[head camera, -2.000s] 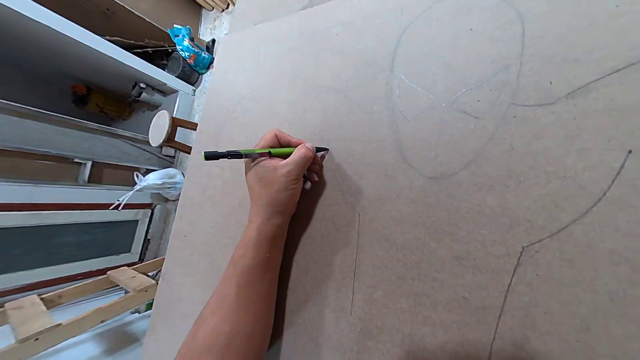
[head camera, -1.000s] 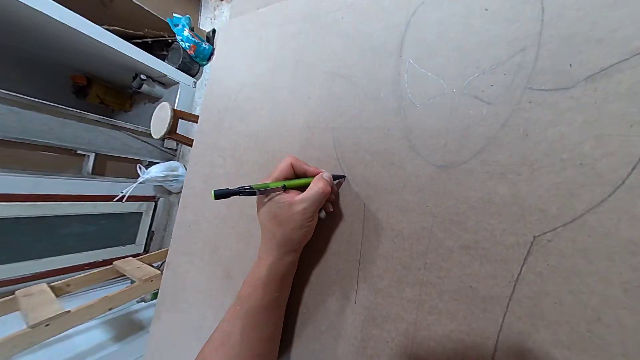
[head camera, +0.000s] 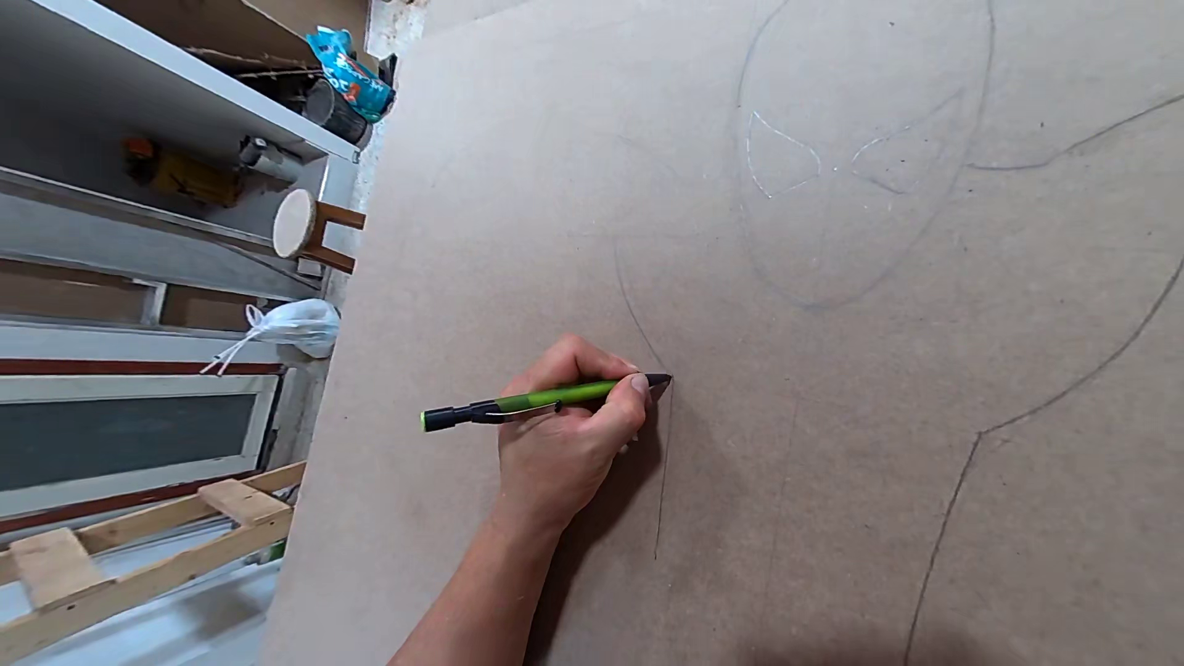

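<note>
My left hand [head camera: 578, 425] comes in from the lower left and holds a green and black mechanical pencil [head camera: 532, 401] between thumb and fingers. Its dark tip meets the large brown board [head camera: 444, 305] where a curved line [head camera: 631, 301] runs into a nearly straight one [head camera: 662, 481]. To the upper right, a faint drawn oval [head camera: 856, 303] contains two pointed eye-like shapes [head camera: 784, 157]. Darker lines [head camera: 1064, 393] bend across the right side. My right hand is out of view.
Beyond the board's left edge are a round stool [head camera: 294, 224], a tied white plastic bag [head camera: 310, 326], a wooden frame like a ladder [head camera: 166, 555] and a blue packet [head camera: 347, 74] beside a dark container [head camera: 333, 113]. A grey shelf or cabinet [head camera: 111, 55] stands at the upper left.
My left hand has moved down and right over the board with the pencil. A curved line now shows above the pencil tip; two seconds ago it was not visible there.
</note>
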